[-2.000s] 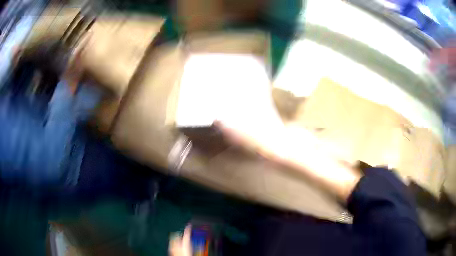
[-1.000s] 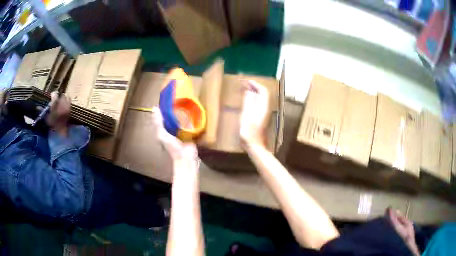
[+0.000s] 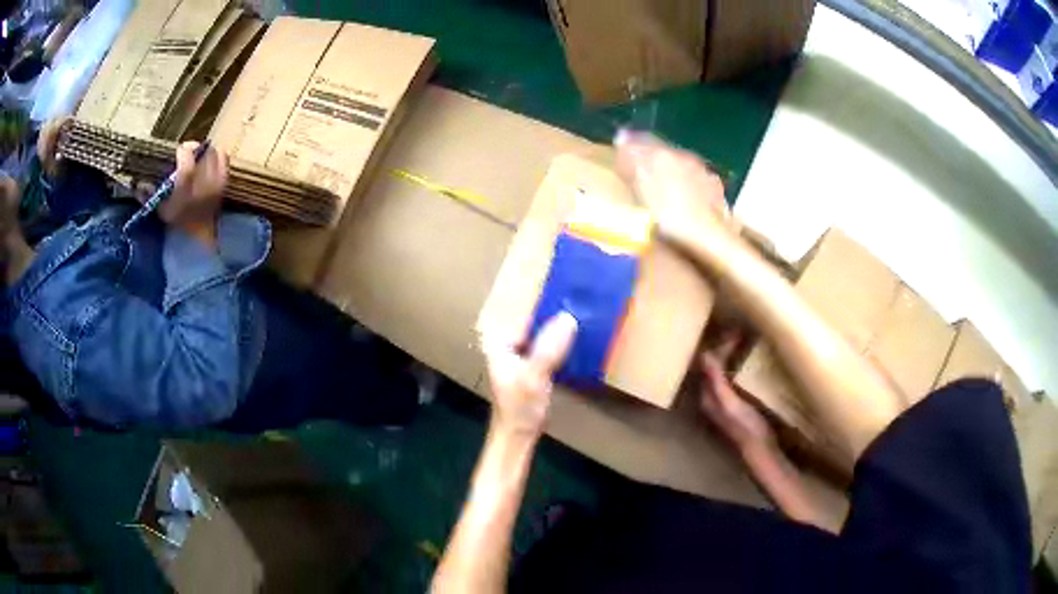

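A closed brown carton (image 3: 671, 331) lies at an angle on the cardboard-covered bench in front of me. My left hand (image 3: 528, 371) holds the blue and orange tape gun (image 3: 589, 308) over the carton's top, its orange-yellow end towards the far edge. The tape gun hides part of the top. Whether tape lies under it cannot be seen. My right hand (image 3: 675, 186) is at the carton's far right edge. It is blurred, and its grip cannot be made out.
Closed cartons (image 3: 853, 290) stand at the right, with another person's hand (image 3: 737, 412) beside them. At the left a person in a denim jacket (image 3: 151, 319) holds a dark stick by flattened cartons (image 3: 308, 110). An open waste carton (image 3: 220, 528) is on the floor.
The tape gun has moved from beside the carton to over its top. The carton's raised flap is down and the carton is turned. My right hand has moved from the top to the far edge.
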